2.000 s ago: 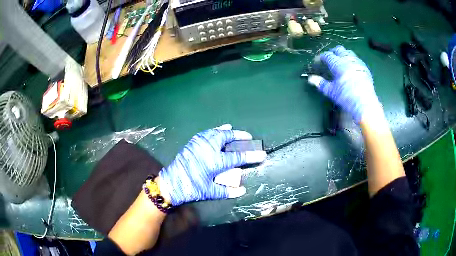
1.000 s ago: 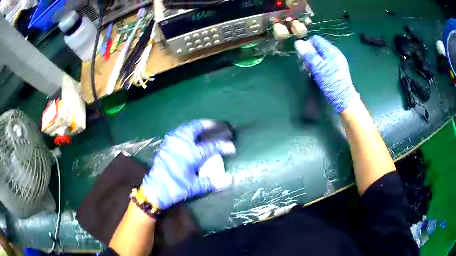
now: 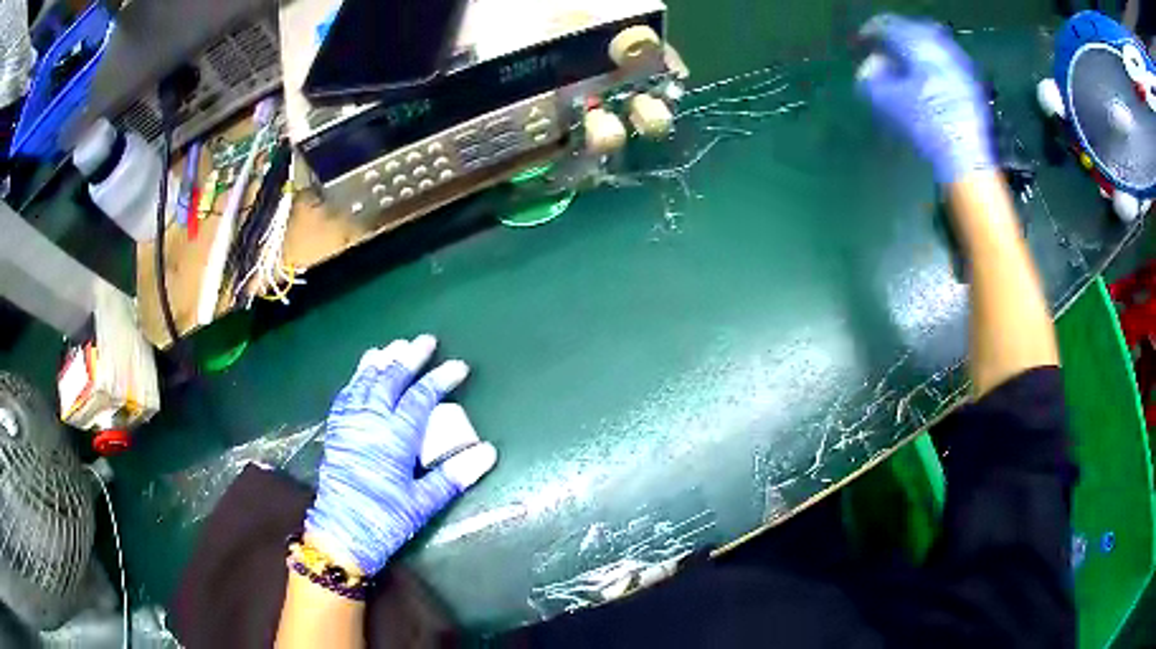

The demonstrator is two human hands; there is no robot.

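My left hand [image 3: 389, 450], in a blue-white striped glove with pale fingertips, rests on the green mat at lower left. It holds a small white rounded test socket [image 3: 446, 435] between thumb and fingers. No adapter shows in it. My right hand [image 3: 923, 95], in the same kind of glove, is at the upper right and blurred. Its fingers are bent; whether it holds anything cannot be told. Part of a dark cord or adapter [image 3: 1018, 181] shows beside the right wrist, mostly hidden by the arm.
The beige meter [image 3: 456, 152] with cream terminals [image 3: 628, 123] stands at the back, a smartphone [image 3: 387, 44] on top. A small blue fan [image 3: 1116, 108] is far right, a green bin [image 3: 1113, 418] below it. A grey fan [image 3: 44, 507], carton [image 3: 112, 368] and dark cloth [image 3: 241, 558] are left.
The black adapter is gone from my left hand, which keeps the white socket. My right hand has moved from near the terminals to the far right. The view has shifted right.
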